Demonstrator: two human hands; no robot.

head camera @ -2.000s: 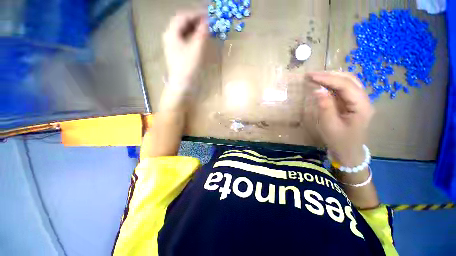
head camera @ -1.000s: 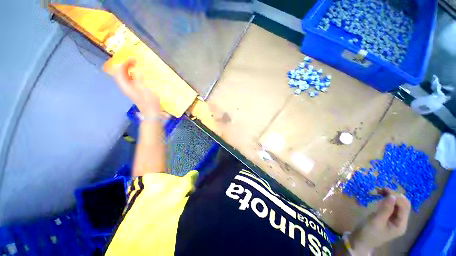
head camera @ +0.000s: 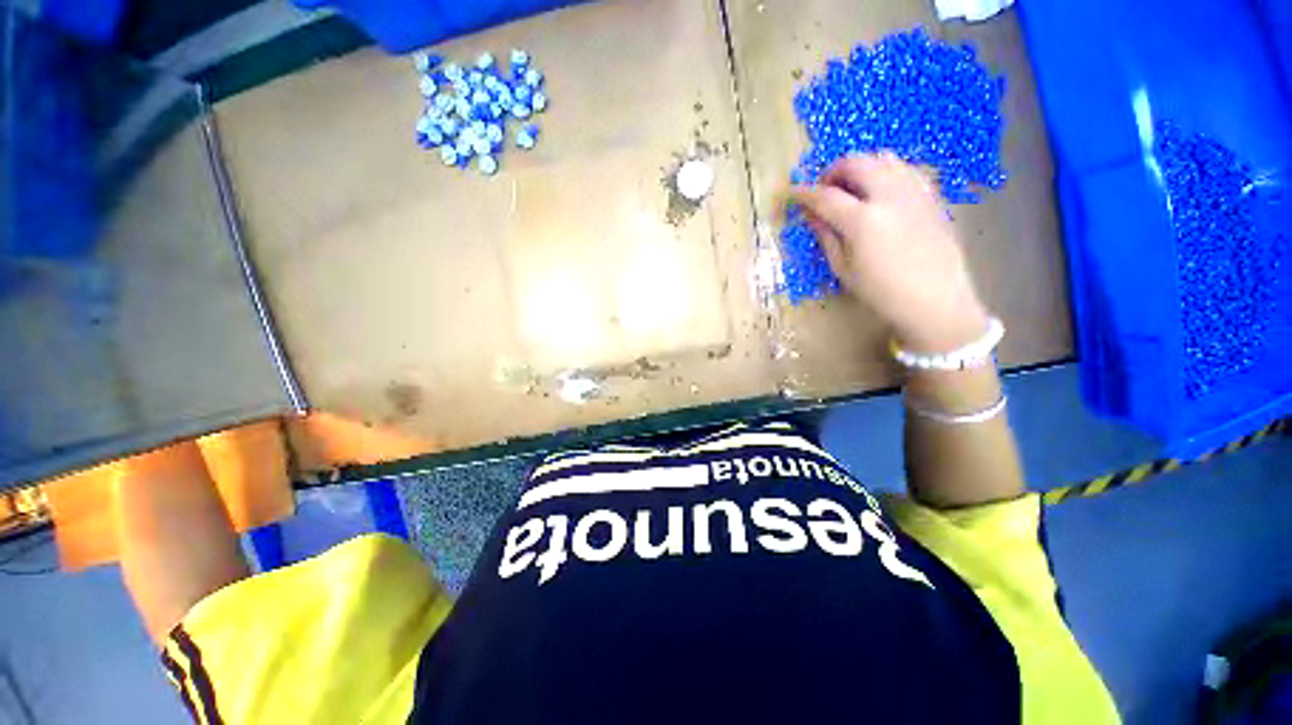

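The pile of small blue plastic pieces (head camera: 907, 106) lies on the brown table cover at right. My right hand (head camera: 896, 255) is over the pile's near left side, thumb and fingertips close together; whether a piece is between them is too small to tell. My left forearm reaches to the orange bin at the near left edge, and the left hand itself is hidden. A cluster of blue and white assemblies (head camera: 479, 111) lies at far centre-left. The white round pot (head camera: 694, 177) stands between the cluster and the pile, with dark specks around it.
A large blue bin (head camera: 1112, 213) at the right edge holds small blue pieces. The orange bin (head camera: 248, 475) is at the near left edge. A dark glossy surface (head camera: 114, 340) covers the left. A white scrap (head camera: 577, 385) lies near the front edge. Another blue bin's edge shows at the top.
The view has turned and shifted, bringing the right blue bin further in. My right hand is now at the pile's left side. My left hand, visible over the orange bin before, is now hidden.
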